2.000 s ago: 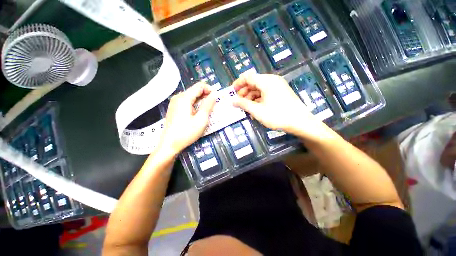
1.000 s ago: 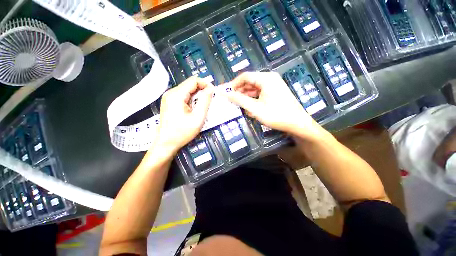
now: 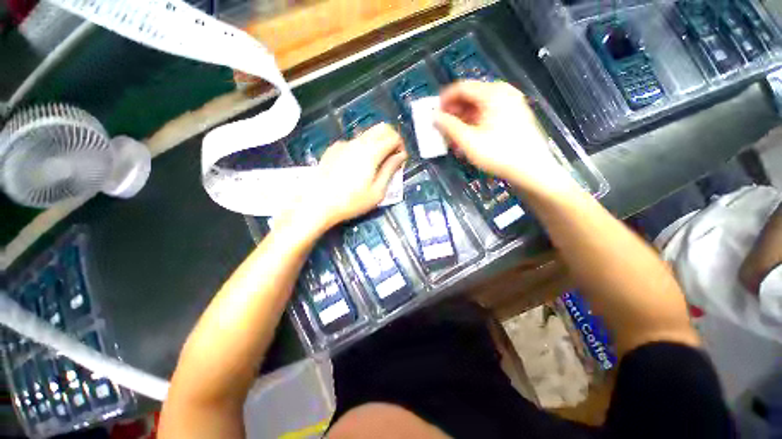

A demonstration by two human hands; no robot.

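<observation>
My left hand (image 3: 364,171) holds the end of a long white label strip (image 3: 257,187), which curls up and away to the upper left. My right hand (image 3: 493,129) pinches a small white piece (image 3: 427,127), blurred, apart from the strip and above the upper row of the tray. A clear blister tray (image 3: 592,184) lies under both hands. It holds dark teal phone bodies such as this one (image 3: 375,261) in two rows; my hands hide some of them. Several in the lower row show a bright white patch near the lower end.
A white desk fan (image 3: 56,156) stands at the left. Neighbouring trays lie at left (image 3: 64,343) and upper right (image 3: 600,111). An orange-brown board (image 3: 343,30) is at the far edge. Below the bench are pale waste (image 3: 549,356) and a blue packet (image 3: 587,330). A person's white sleeve (image 3: 729,244) shows at right.
My hands have moved apart; the right hand has moved up and right with a white piece separate from the strip. The view has shifted, and the blue packet now shows.
</observation>
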